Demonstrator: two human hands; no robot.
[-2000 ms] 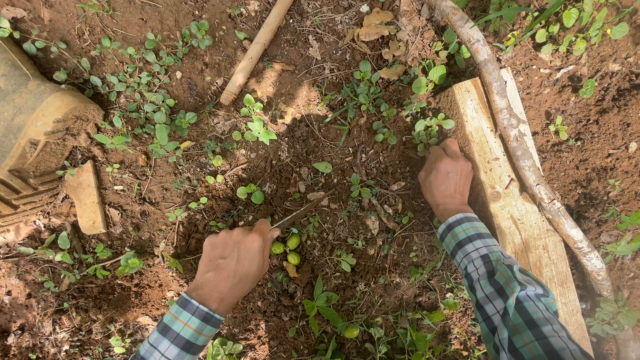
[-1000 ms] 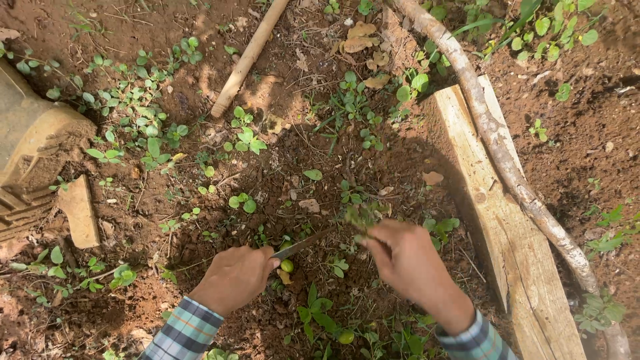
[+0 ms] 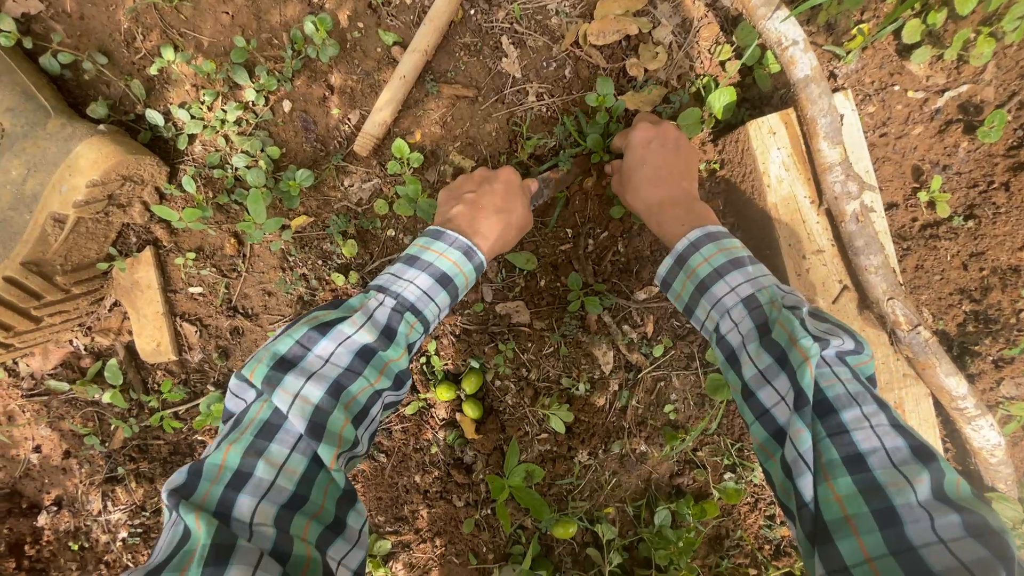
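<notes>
My left hand [image 3: 486,210] is closed around the handle of a knife, whose soiled metal blade [image 3: 554,184] points right toward my other hand. Low green weeds [image 3: 594,132] grow at the blade's far side. My right hand [image 3: 658,172] is at these weeds, fingers bent down toward the soil; whether it grips a stem is hidden. The blade tip lies close to its fingers. Nearer to me, between my forearms, three small green fruits [image 3: 472,381] lie together on the reddish soil, and another green fruit [image 3: 563,528] lies farther down.
A split wooden plank [image 3: 808,232] lies at the right with a crooked branch [image 3: 848,192] across it. A round wooden stick [image 3: 408,76] lies at the top. On the left are a muddy boot [image 3: 56,192], a wood chip [image 3: 147,308] and more weeds [image 3: 248,160].
Both hands have moved forward, away from the green fruits. A second ago my right hand held some plant matter beside the knife; now it is down at the weeds farther up.
</notes>
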